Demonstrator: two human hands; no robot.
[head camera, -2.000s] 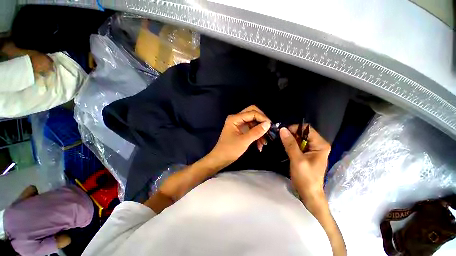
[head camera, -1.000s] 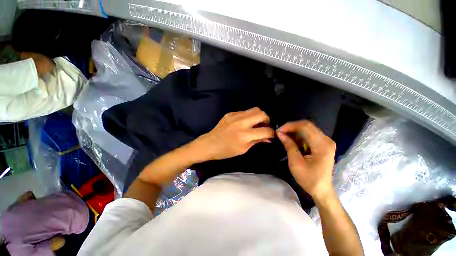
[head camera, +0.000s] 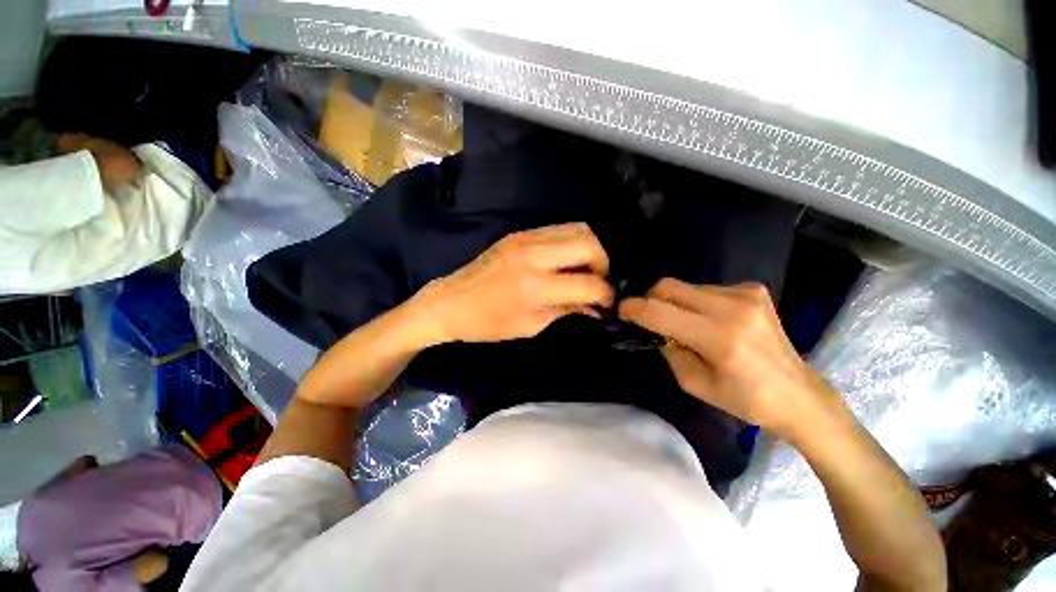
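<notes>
The dark garment (head camera: 371, 237) lies spread over the lap, in front of the white shirt. My left hand (head camera: 533, 283) is over it, palm down, fingers bent, with the fingertips at a dark fold of the cloth. My right hand (head camera: 724, 341) faces it from the right, thumb and forefinger pinched on the same dark fold, close to the left fingertips. The pinched part is tiny and dark. The snips are mostly hidden by the right hand; only a small dark and yellowish bit shows under its fingers.
A table edge with a ruler scale (head camera: 695, 130) curves across the top. Clear plastic (head camera: 926, 359) lies at the right, beside a brown bag (head camera: 996, 532). A taped package (head camera: 371, 133), plastic (head camera: 249, 220) and a blue crate (head camera: 156, 347) are at the left, with two people's arms or legs.
Both hands have shifted slightly left. The right hand has turned from thumb-side up to knuckles up, its forearm swinging out to the right, and the snips have gone mostly out of sight.
</notes>
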